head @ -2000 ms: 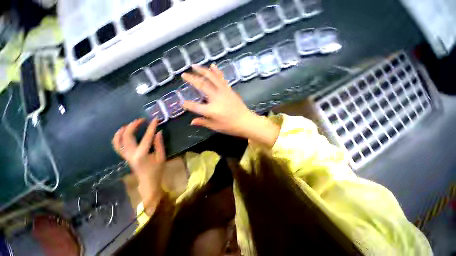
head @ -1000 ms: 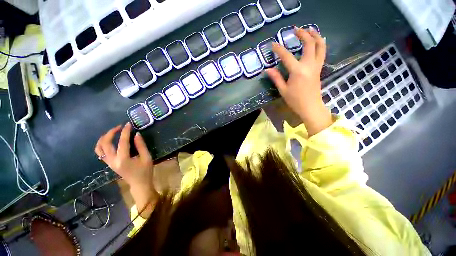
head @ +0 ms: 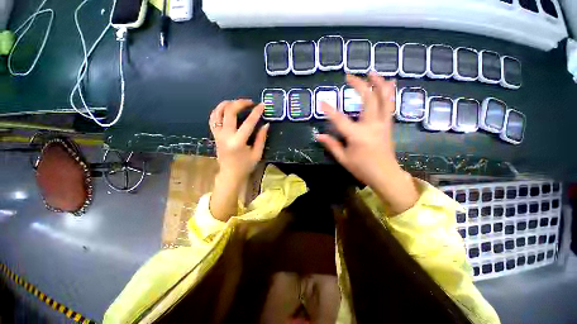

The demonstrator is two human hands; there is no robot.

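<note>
Two rows of small square smartwatches lie on the dark green bench mat (head: 171, 82). The far row (head: 358, 56) has dark screens. In the near row, the leftmost watch (head: 274, 104) and its neighbour show coloured lines, a few beside them are lit white (head: 327, 102), and those at the right end (head: 467, 114) are greyish. My left hand (head: 238, 136) is at the left end of the near row, fingers apart, fingertips by the leftmost watch. My right hand (head: 367, 126) is spread over the middle of the near row, slightly blurred, and partly hides some watches.
A thick white tray (head: 379, 16) runs along the far side. A phone-like slab (head: 128, 11) with a white cable (head: 121, 76), a dark pen (head: 164, 28) and a small white case (head: 181, 9) lie upper left. A white grid tray (head: 506, 221) is below right, a brown stool (head: 62, 175) lower left.
The head view has turned, so the rows now run nearly level. My right hand has moved from the right end of the near row to its middle. My left hand stays by the left end.
</note>
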